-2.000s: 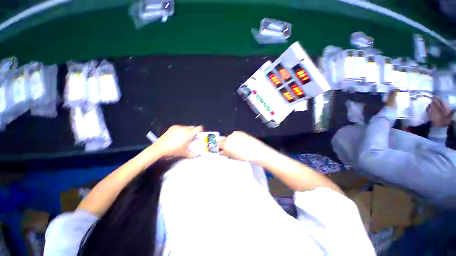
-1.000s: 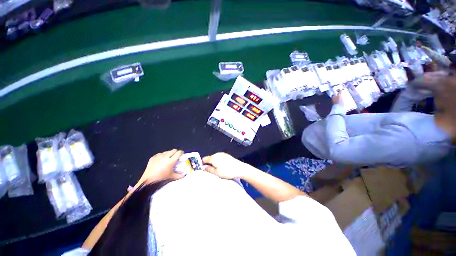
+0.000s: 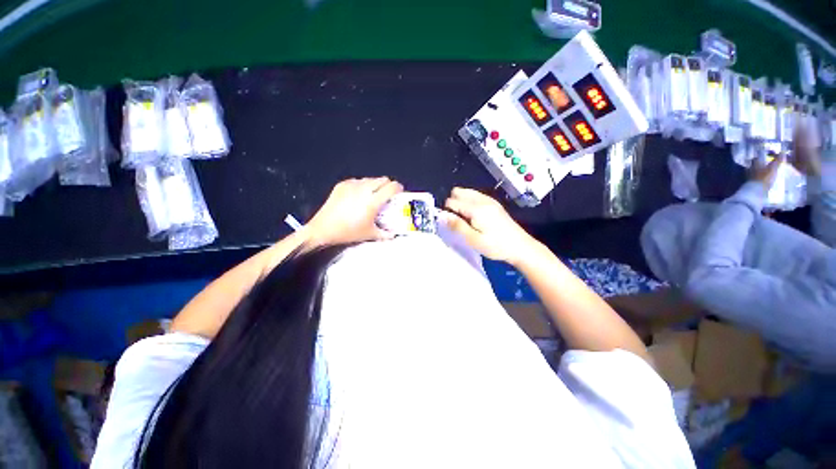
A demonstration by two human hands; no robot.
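A power bank unit [image 3: 408,214], white with a yellow patch and a dark circuit board at its right end, is at the bench's near edge, close to my body. My left hand [image 3: 356,210] grips its left side. My right hand [image 3: 478,223] is at the board end, fingers bent; a small light piece shows near its fingertips, too blurred to tell if it is held. The white tester [image 3: 557,119] stands tilted to the right beyond my hands, its red number displays lit.
Bagged units [image 3: 174,119] lie at the left, and more [image 3: 701,90] at the right. Another person's grey sleeve [image 3: 724,238] reaches in at the right. The green belt [image 3: 367,32] runs along the back. Open cartons [image 3: 724,357] are below right.
The view has turned and shifted, so the tester and bagged units appear elsewhere in the picture. My left hand still holds the unit; my right fingers look slightly farther from it.
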